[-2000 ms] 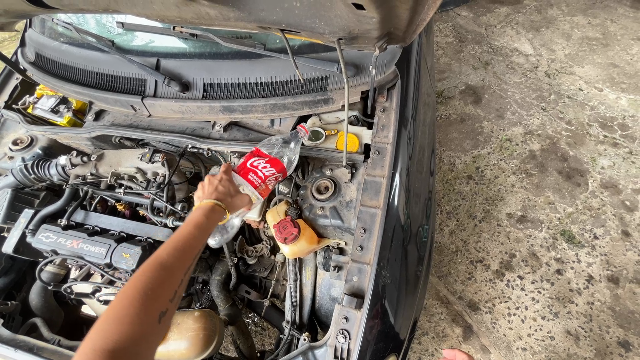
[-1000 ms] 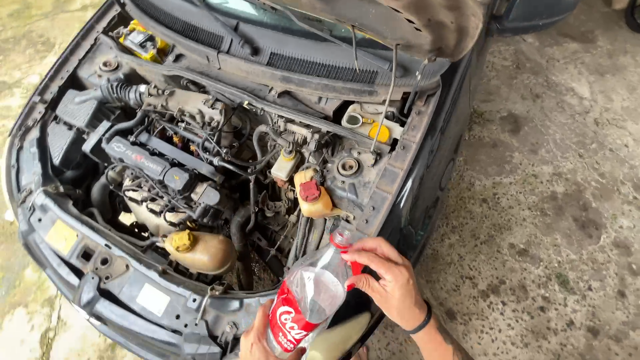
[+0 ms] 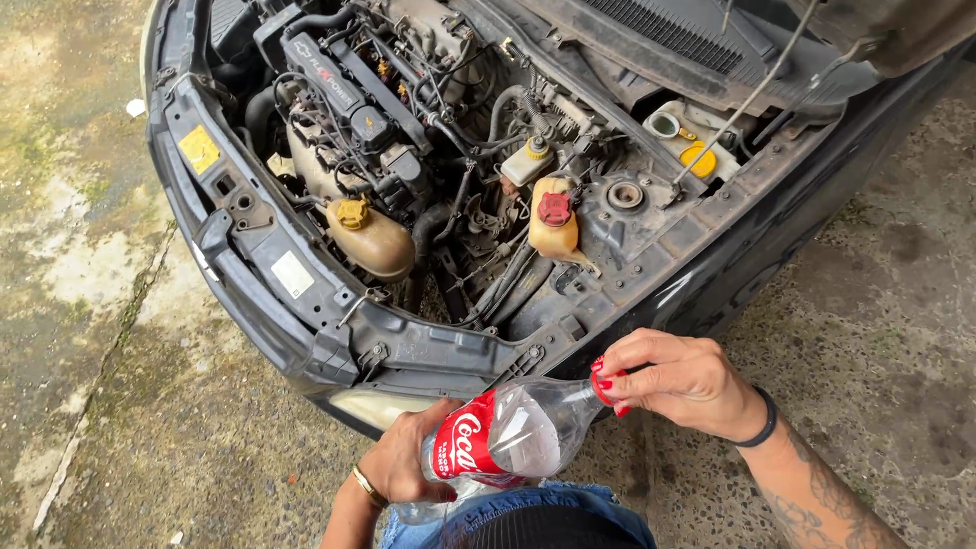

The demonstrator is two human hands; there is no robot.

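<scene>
A clear plastic Coca-Cola bottle (image 3: 526, 431) with a red label lies tilted in front of me, its neck toward the right. My left hand (image 3: 408, 457) is wrapped around its lower body. At the neck, the fingertips of my right hand (image 3: 663, 377) pinch the red cap (image 3: 600, 387); whether the cap is seated on the mouth cannot be told. Past the bottle, in the car's engine bay, the washer reservoir (image 3: 675, 122) stands uncovered, its yellow lid (image 3: 698, 158) flipped aside. A reservoir with a red cap (image 3: 554, 209) and a tank with a yellow cap (image 3: 352, 214) are both closed.
The engine cover (image 3: 328, 72) and hoses fill the bay. A metal prop rod (image 3: 751, 95) rises beside the raised hood (image 3: 900, 30). The front crossmember (image 3: 267, 252) and a headlight (image 3: 381, 408) edge the car. Rough concrete floor (image 3: 168, 457) lies around it.
The bottle was by the washer reservoir two seconds ago, in one hand; now both hands hold it outside the car's front corner. The right hand has come to the neck. The view has shifted.
</scene>
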